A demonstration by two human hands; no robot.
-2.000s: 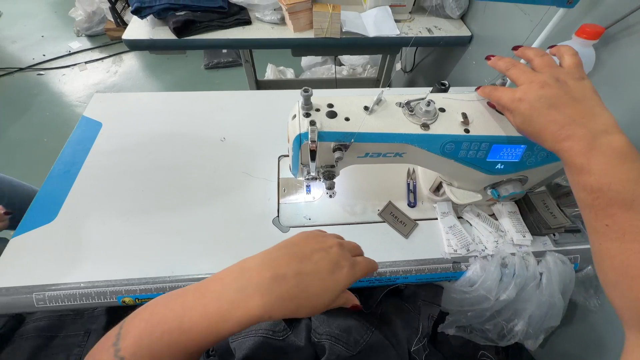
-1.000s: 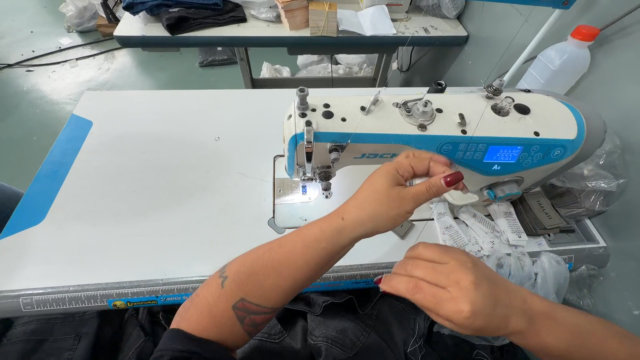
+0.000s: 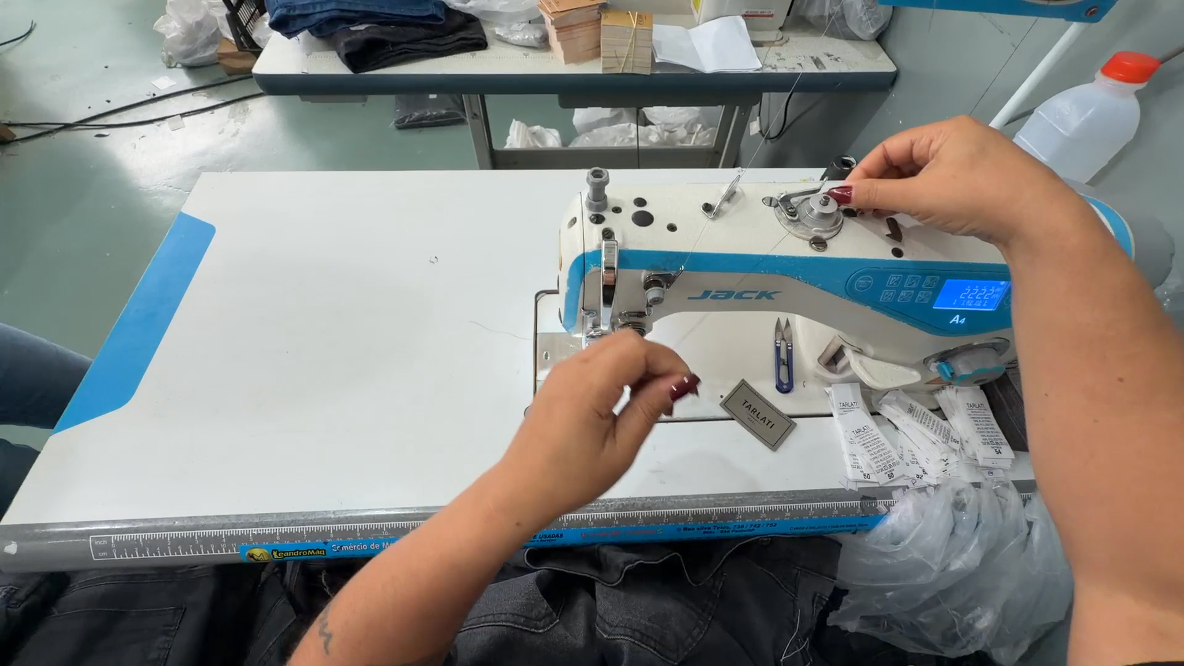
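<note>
My right hand [image 3: 953, 185] is at the bobbin winder [image 3: 814, 215] on top of the Jack industrial sewing machine [image 3: 721, 268], its thumb and finger pinched at the winder's side; whether a thread or bobbin is between them cannot be told. My left hand [image 3: 601, 416] hovers in front of the needle area, thumb and forefinger pinched together; any thread between them is too fine to see. Blue thread snips [image 3: 783, 359] lie on the machine bed beside a grey label [image 3: 758, 414]. Dark denim garments [image 3: 610, 606] hang at the table's front edge.
White printed labels [image 3: 971, 425] lie in bundles at the right, above a clear plastic bag [image 3: 962, 564]. A bottle with a red cap [image 3: 1087, 116] stands behind the machine. Another table [image 3: 370, 79] holds folded jeans and card stacks. A person's leg [image 3: 37, 375] shows at the left.
My right hand has gone from low by the front edge up to the winder. My left hand, raised before the machine a second ago, is now lower and further left.
</note>
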